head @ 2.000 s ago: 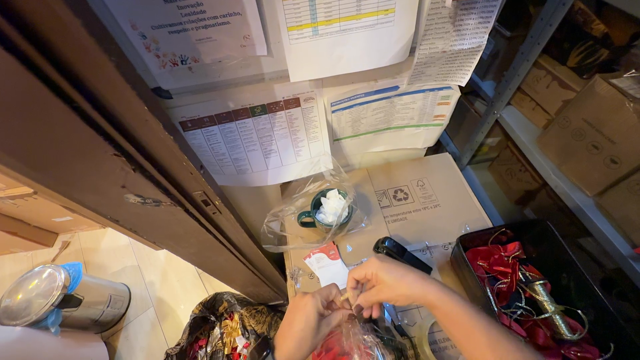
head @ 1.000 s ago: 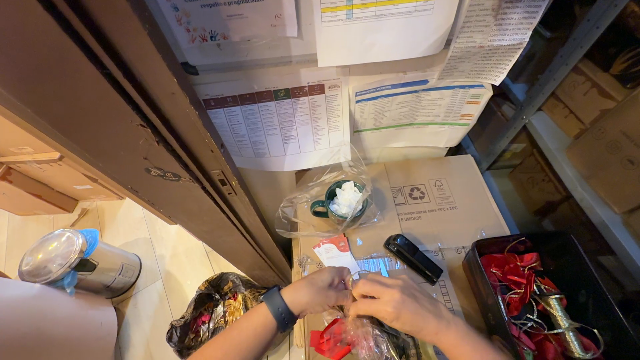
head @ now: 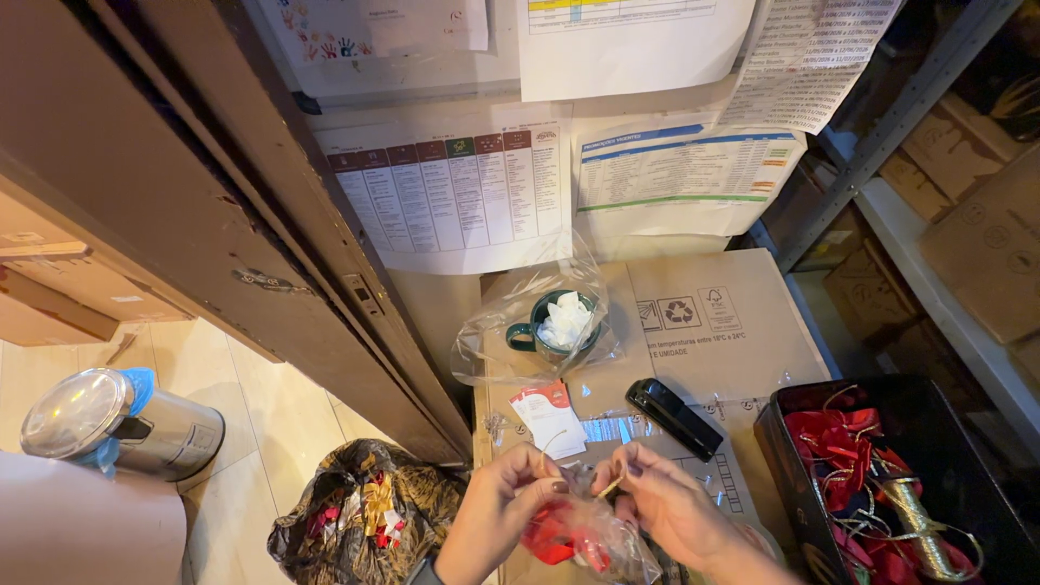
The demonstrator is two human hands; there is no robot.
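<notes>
My left hand (head: pixel 508 508) pinches one end of a thin gold cord (head: pixel 553 441) between thumb and index finger. Opposite it, my right hand (head: pixel 662 504) grips another part of the cord with its fingertips. The cord is at the gathered neck of a clear plastic bag (head: pixel 621 544) with something red inside, low over the cardboard box (head: pixel 731 284). Behind the hands, small white and red cards (head: pixel 548 418) and a black stapler (head: pixel 674 418) lie on the box. A dark green mug (head: pixel 528 333) holding crumpled white paper stands in clear film.
At right, a black box (head: pixel 784 471) holds red ribbons and a gold cord spool (head: pixel 914 520). A dark bag with scraps (head: pixel 439 496) and a steel bin (head: pixel 191 439) are at left. Metal shelving (head: pixel 877 122) holds cartons; a brown door frame (head: pixel 325 244) borders the box.
My hands were close together a second ago and are now slightly apart, with a free cord end showing above the left fingers.
</notes>
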